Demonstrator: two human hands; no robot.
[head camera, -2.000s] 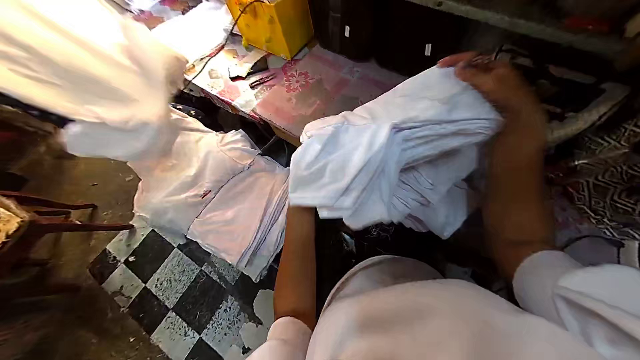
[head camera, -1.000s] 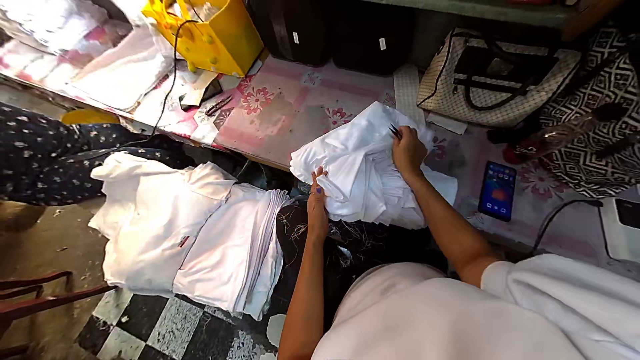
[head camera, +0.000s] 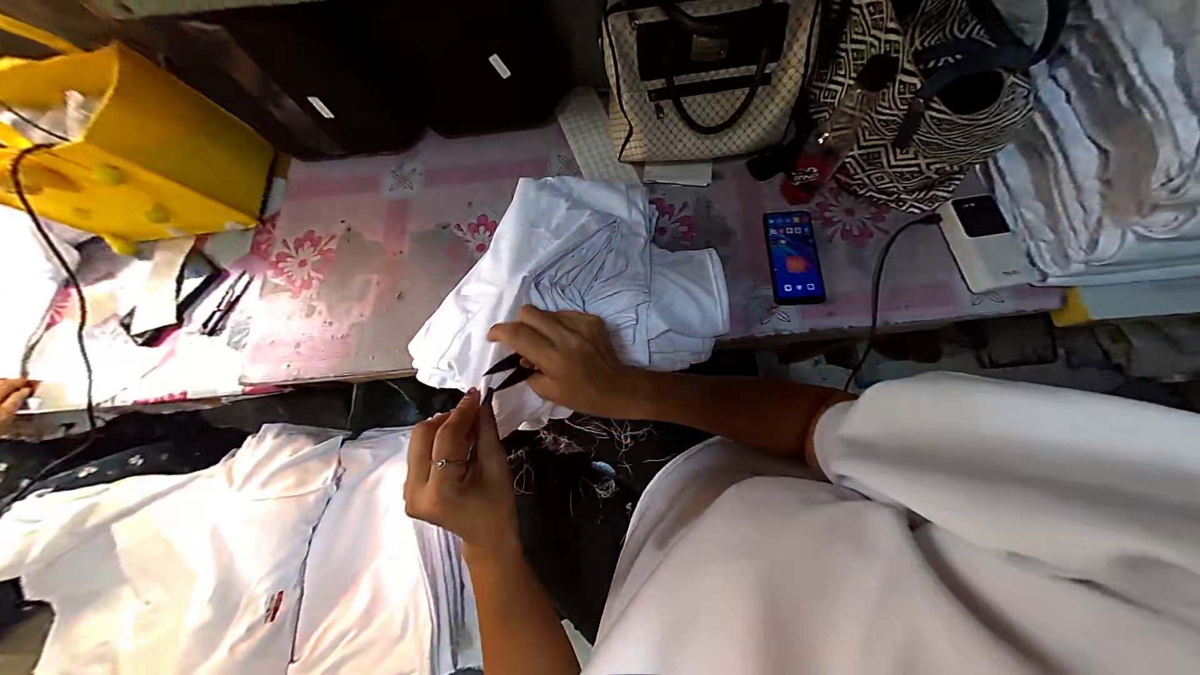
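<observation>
A bundle of folded white cloth garments (head camera: 572, 253) lies on the table's front edge and hangs partly over it. My right hand (head camera: 572, 361) rests on the bundle, closed around small dark thread snips (head camera: 511, 372) whose two blades stand apart, pointing left. Just below the blades, my left hand (head camera: 459, 464), with a ring on one finger, pinches an edge of the white cloth between thumb and fingertips. A stack of white shirts (head camera: 216, 553) lies at the lower left, beside my left forearm. Loose thread ends (head camera: 600, 450) lie on dark cloth below the bundle.
The table (head camera: 366, 234) has a floral cover. Around its back stand a yellow bag (head camera: 178, 150), a handbag (head camera: 708, 84) and a patterned bag (head camera: 900, 122). A lit phone (head camera: 794, 258), a white corded device (head camera: 984, 239) and folded cloth (head camera: 1116, 141) are right. Another person's hand (head camera: 13, 398) shows far left.
My left hand has moved to the snips' tips and now pinches the cloth edge. My right hand has come down to the bundle's near side. The view has shifted closer and turned.
</observation>
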